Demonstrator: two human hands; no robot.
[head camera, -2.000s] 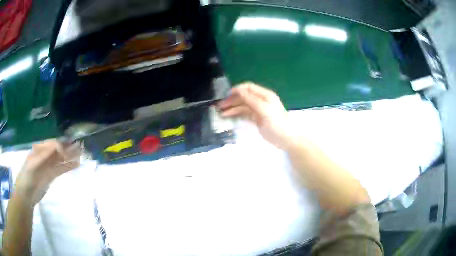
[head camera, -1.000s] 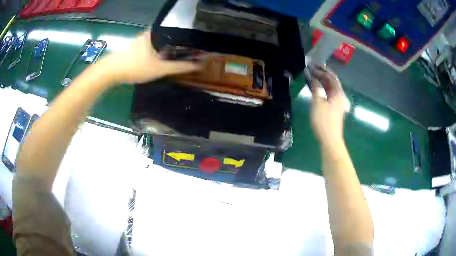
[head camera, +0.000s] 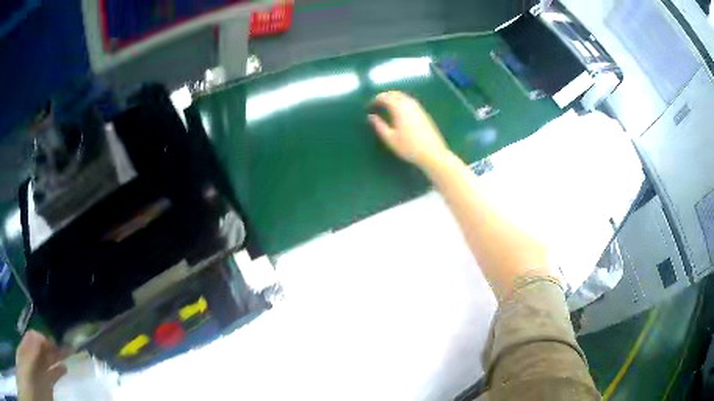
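The black press machine (head camera: 160, 258) stands at the left, with a red button (head camera: 168, 334) between two yellow arrows. Its grey press head (head camera: 78, 168) sits low over the fixture (head camera: 137, 219), of which only an orange-brown sliver shows. My left hand (head camera: 39, 364) is at the machine's lower left corner, partly cut off and blurred; its grip is unclear. My right hand (head camera: 407, 129) is over the green belt (head camera: 313, 172), fingers bent and thumb apart, with nothing visible in it. Two slim phone frames with blue patches lie right of it, one nearer (head camera: 466, 88) and one farther (head camera: 517, 72).
A white cover (head camera: 376, 298) lies along the bench's near side. A black rack (head camera: 552, 51) stands at the belt's right end. A small red label (head camera: 271, 17) is behind the belt. A blue control box (head camera: 156, 19) is at the upper left, with pale cabinets at the right.
The view has swung right. My left hand has left the fixture for the machine's lower left corner. The press head has come down over the fixture. My right hand is now farther right over the belt.
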